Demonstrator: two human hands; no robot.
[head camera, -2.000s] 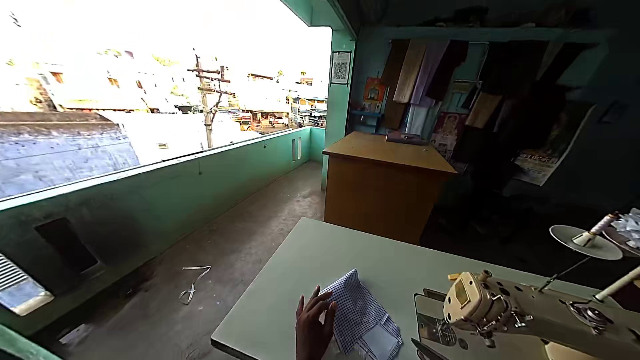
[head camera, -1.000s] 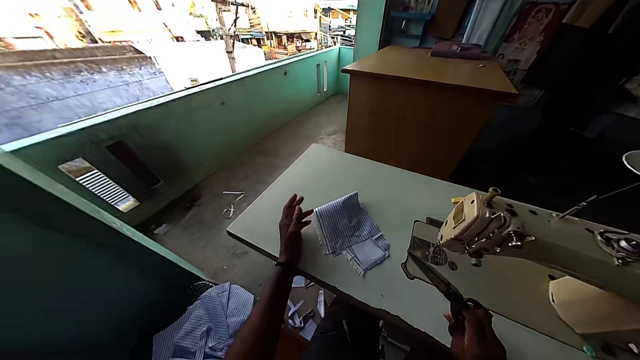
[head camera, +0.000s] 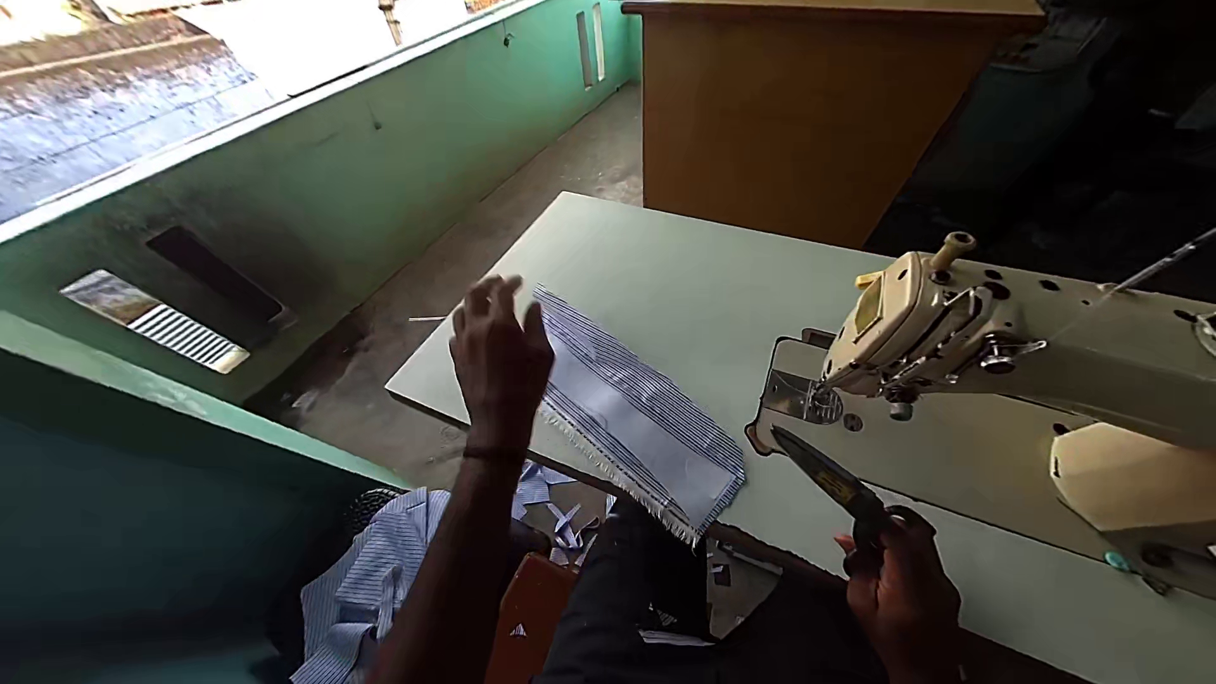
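A striped blue-and-white cloth piece (head camera: 636, 408) lies spread on the pale tabletop, its frayed side along the front edge. My left hand (head camera: 501, 351) is over the cloth's left end, fingers apart; whether it touches the cloth is unclear. In my right hand (head camera: 902, 584) are dark-handled fabric scissors (head camera: 831, 480), blades together and pointing up-left toward the needle plate. An industrial sewing machine (head camera: 1026, 342) stands at the right, its needle and presser foot above the plate (head camera: 803, 394).
More striped cloth (head camera: 380, 579) is heaped at lower left. Fabric scraps (head camera: 560, 522) lie below the table's front edge. A wooden counter (head camera: 779, 114) stands behind the table, and a green parapet wall (head camera: 380, 161) runs along the left.
The cloth, folded and compact one second ago, now lies opened out lengthwise. The scissors remain in my right hand. The view has tilted downward.
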